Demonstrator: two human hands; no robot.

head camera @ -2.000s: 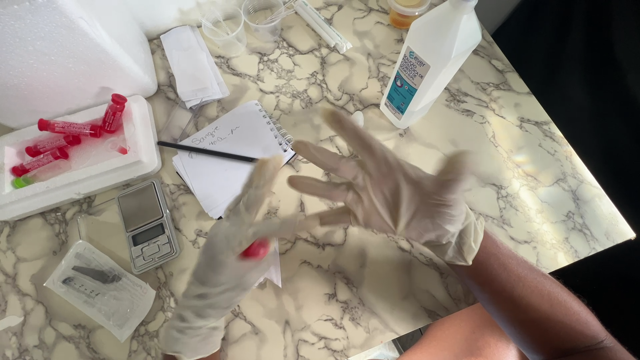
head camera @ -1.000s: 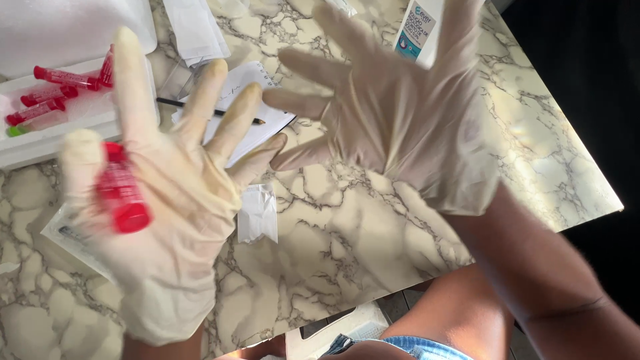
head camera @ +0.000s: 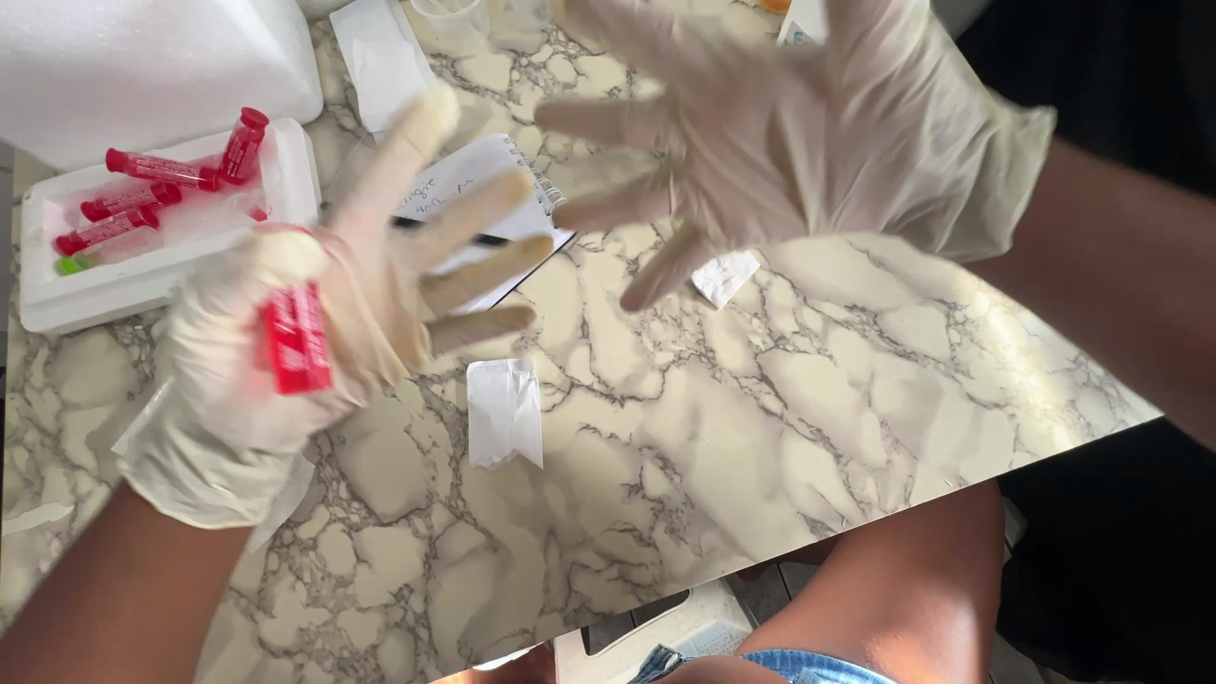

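My left hand (head camera: 313, 294), in a cream latex glove, is palm up with its fingers spread. Its thumb holds a small red tube (head camera: 299, 337) with white print against the palm. At upper right my right hand (head camera: 779, 142), gloved alike, has spread fingers, is blurred and holds nothing. Behind my left hand lie several red-capped tubes (head camera: 163, 169) in a white foam tray (head camera: 171, 285); one tube there has a green end (head camera: 74, 263). A spiral notebook (head camera: 494, 204) with handwriting and a dark pen (head camera: 489, 239) are partly hidden behind my left fingers.
On the marbled table (head camera: 760, 427) lie a torn white paper piece (head camera: 504, 413) and another scrap (head camera: 725, 277). A large white foam box (head camera: 152, 66) stands at back left, with folded paper (head camera: 380, 62) and a clear plastic cup (head camera: 451, 19) beside it. The table's edge runs along the lower right.
Both gloved hands have moved and remain apart with fingers spread. The red tube stays with my left hand. The bottle, fully seen two seconds ago, is now mostly hidden or out of frame.
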